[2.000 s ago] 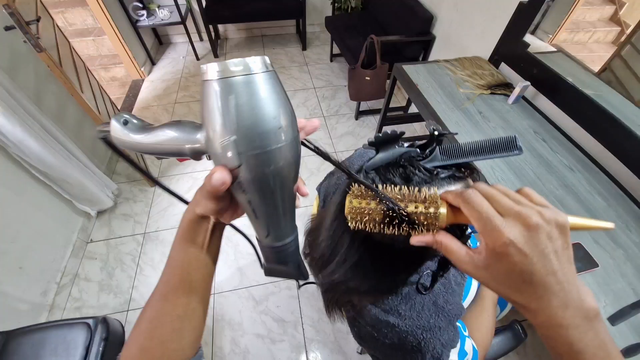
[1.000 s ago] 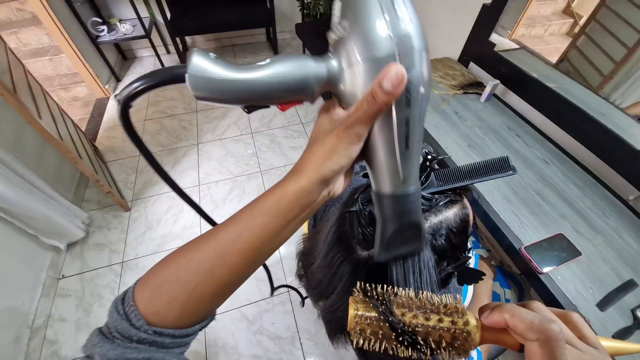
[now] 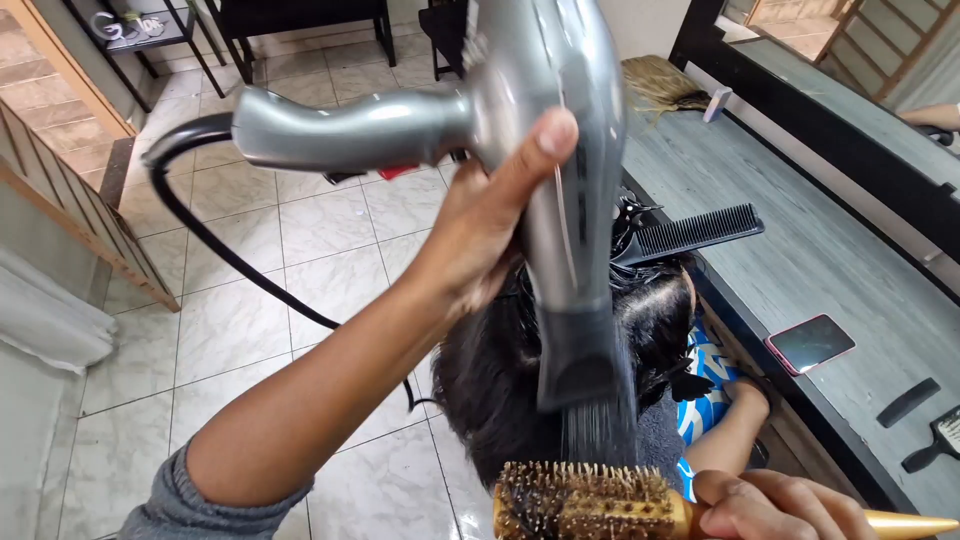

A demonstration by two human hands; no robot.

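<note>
My left hand [image 3: 502, 202] grips the barrel of a silver hair dryer [image 3: 577, 150], its black nozzle [image 3: 576, 360] pointing down at a stretched section of dark hair [image 3: 600, 435]. At the lower edge my right hand [image 3: 772, 506] is closed around the handle of a gold round brush [image 3: 589, 502], with hair caught on its bristles. The seated person's head [image 3: 487, 390] is below the dryer. A black comb [image 3: 697, 232] is lodged in the pinned hair on top, and a black hair clip [image 3: 686, 381] hangs at the side.
A grey counter [image 3: 750, 180] runs along the right under a black-framed mirror [image 3: 862, 82]. On it lie a phone [image 3: 810, 343], a small black comb [image 3: 907, 402], a black brush [image 3: 937, 442] and a blond hairpiece [image 3: 664, 82]. The dryer's black cord [image 3: 225, 251] loops at the left above the tiled floor.
The dryer has swung from the left to over the head, nozzle now at the hair. The round brush has moved down, away from the head, drawing the hair section out.
</note>
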